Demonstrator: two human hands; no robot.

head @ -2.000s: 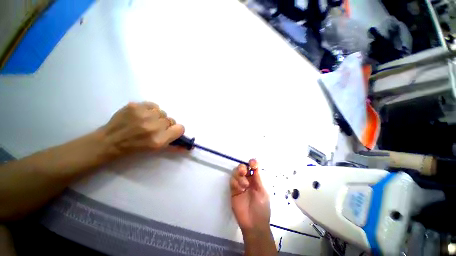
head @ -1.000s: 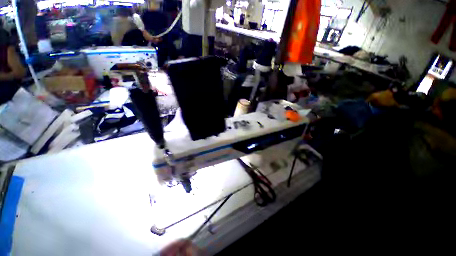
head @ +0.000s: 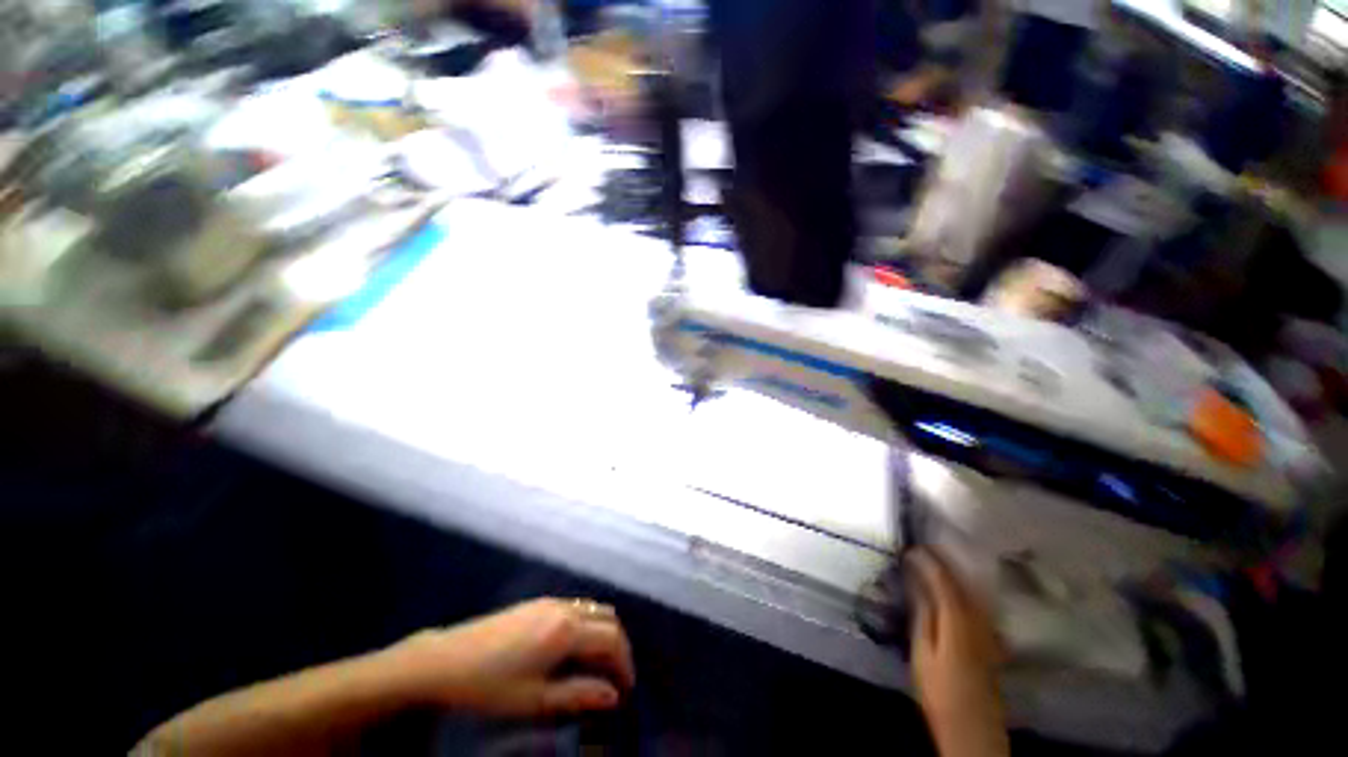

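My left hand is low in the view, in front of the table's front edge, with its fingers curled; whether it holds anything is hidden. My right hand is at the table's front, under the sewing machine arm. Its fingers are beside or on dark scissors; blur hides whether they grip them. A long thin dark rod lies on the white table, left of the scissors. The needle area is above and left of the rod. I cannot make out a screwdriver.
A large black upright shape stands behind the machine head. A blue patch is at the table's left. A beige machine stands at far left. An orange item sits at the machine's right end. Cluttered piles lie behind.
The view has swung and widened. Two seconds ago my left hand held the black screwdriver with my right fingertips at its tip. Now my hands are apart, my right beside the scissors.
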